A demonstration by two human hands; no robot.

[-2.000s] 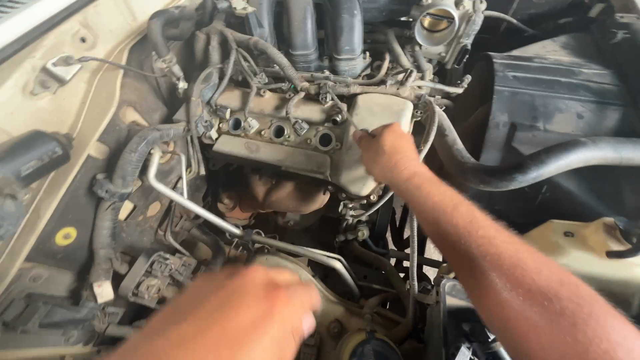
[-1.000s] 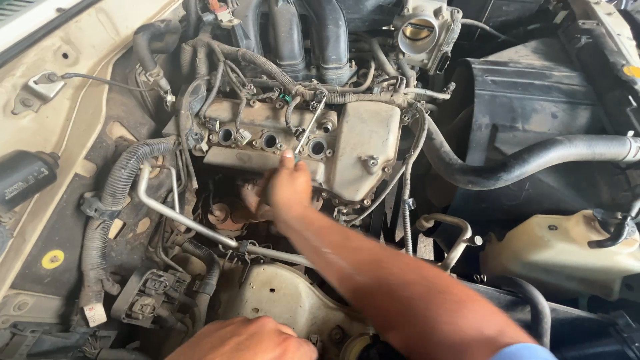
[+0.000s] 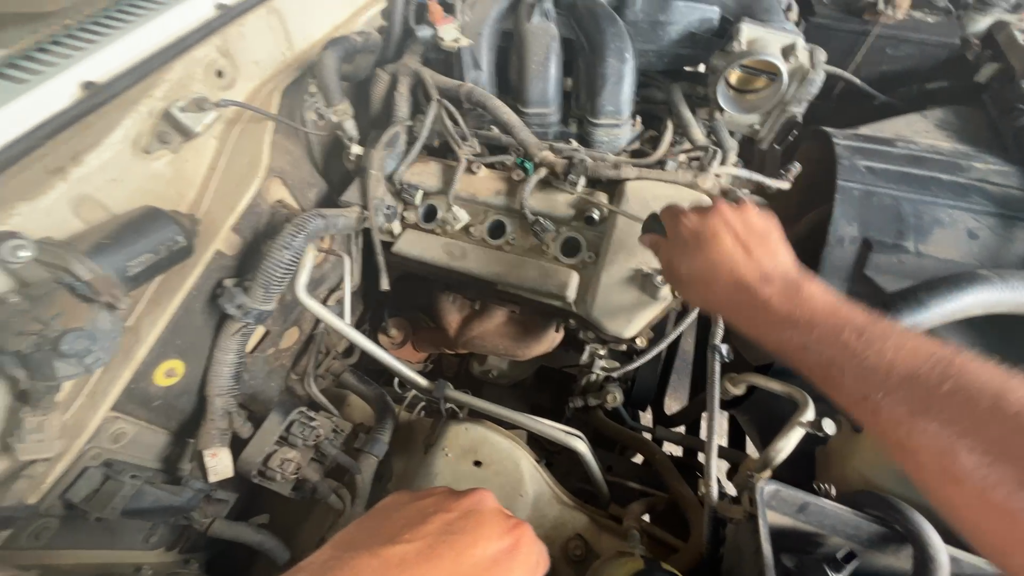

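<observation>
My right hand point(image 3: 724, 252) is curled around a thin-shafted tool with a dark handle point(image 3: 654, 229), which looks like a screwdriver. Its shaft points left over the dusty valve cover point(image 3: 632, 276), near the wiring harness point(image 3: 496, 112). Three round plug holes lie in a row left of that hand, one of them here point(image 3: 571, 247), with a wiring connector point(image 3: 543, 229) beside it. At the bottom, my left hand point(image 3: 432, 534) is curled over the cream-coloured strut tower point(image 3: 488, 456); its fingertips and anything inside it are hidden.
A metal pipe point(image 3: 360, 340) crosses in front of the exhaust manifold heat shield point(image 3: 500, 324). Intake runners point(image 3: 538, 68) and an open throttle body point(image 3: 752, 82) stand behind. A corrugated conduit point(image 3: 280, 256) runs on the left. A black plastic housing point(image 3: 920, 208) and a thick hose point(image 3: 968, 296) are at the right.
From over the plug holes a second ago, my right hand has moved right, to the valve cover's right end. My left hand stays low in view.
</observation>
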